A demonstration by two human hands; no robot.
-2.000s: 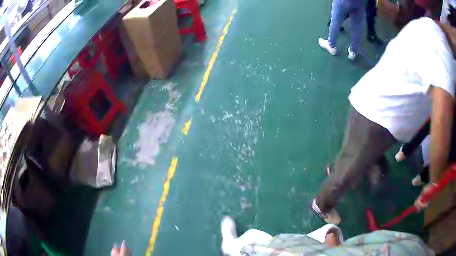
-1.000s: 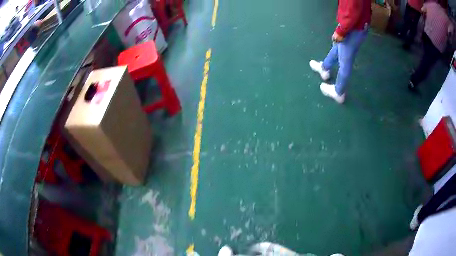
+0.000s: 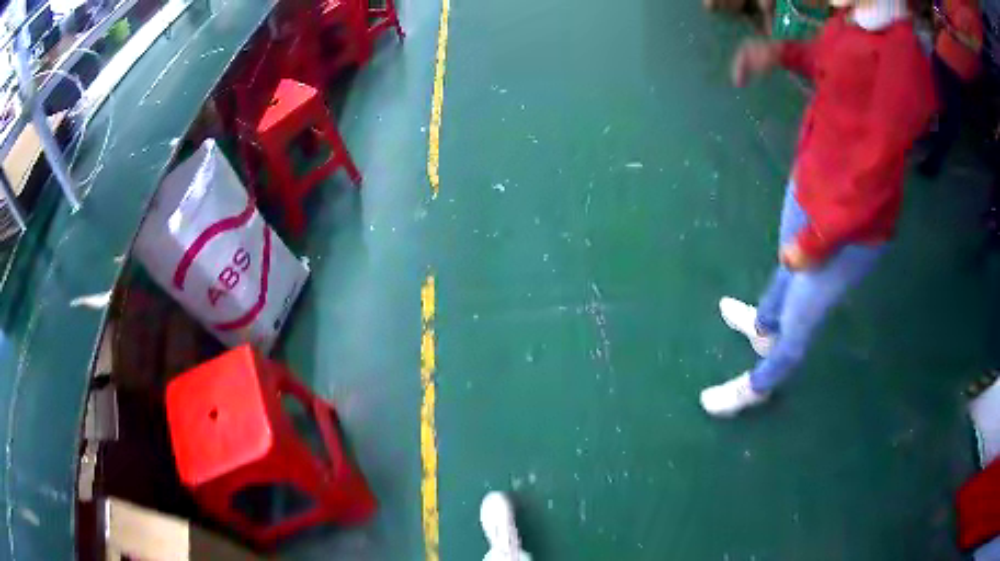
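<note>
Neither of my hands is in the picture. My white shoe [image 3: 500,524] shows at the bottom edge, on the green floor [image 3: 570,329] to the right of the dashed yellow line [image 3: 429,373]. Nearest on the left is a red plastic stool [image 3: 225,416], standing beside the long green worktable [image 3: 55,362]. No film roll or wrapped load is in view.
A white sack [image 3: 219,247] marked ABS leans at the table, with another red stool [image 3: 296,137] beyond it. A carton [image 3: 143,534] is cut off at lower left. A person [image 3: 861,142] in red stands at right; a red object [image 3: 979,506] shows at the right edge.
The view has moved forward along the floor. The carton has slid to the lower left edge, and the stool and sack are nearer. The person in red is nearer. My hand's fingertips, earlier at the bottom, are gone.
</note>
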